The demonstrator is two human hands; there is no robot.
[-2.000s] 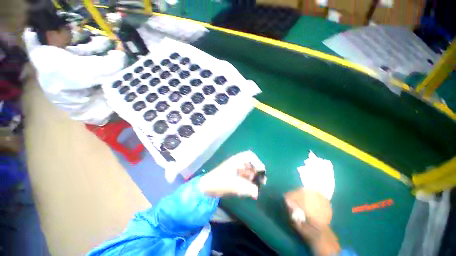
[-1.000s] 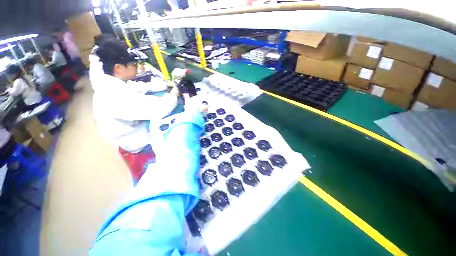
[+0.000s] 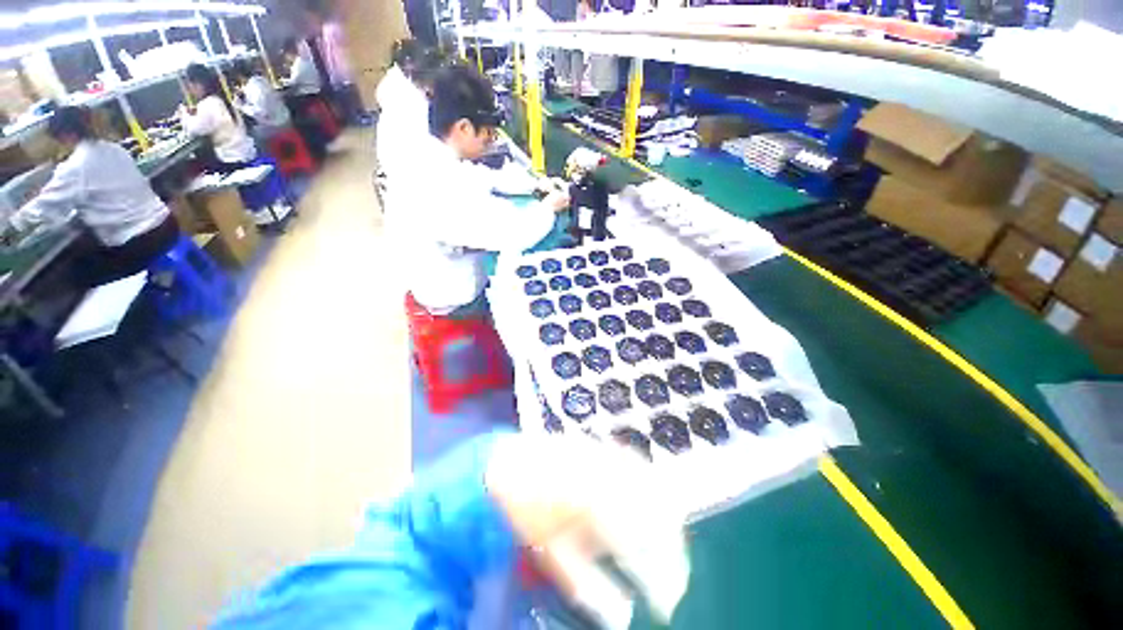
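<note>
Rows of small black round watch parts point(image 3: 669, 431) sit on a white dimpled tray liner point(image 3: 739, 482) on the green bench. My left hand point(image 3: 591, 529), with a blue sleeve and whitish covering, is blurred in front of the liner's near edge. Its fingers point down and to the right. Blur hides whether it holds anything. It partly hides the nearest row. My right hand is out of the picture.
A dark green belt point(image 3: 850, 369) with yellow edges runs on the right. Black trays point(image 3: 881, 265) and cardboard boxes point(image 3: 948, 185) lie beyond. A person in white sits past the liner on a red stool point(image 3: 453, 357). A white shelf point(image 3: 788, 62) hangs above.
The view has swung left and up. My left hand has come back from over the far part of the liner to its near edge. My right hand, seen two seconds ago, has left the picture.
</note>
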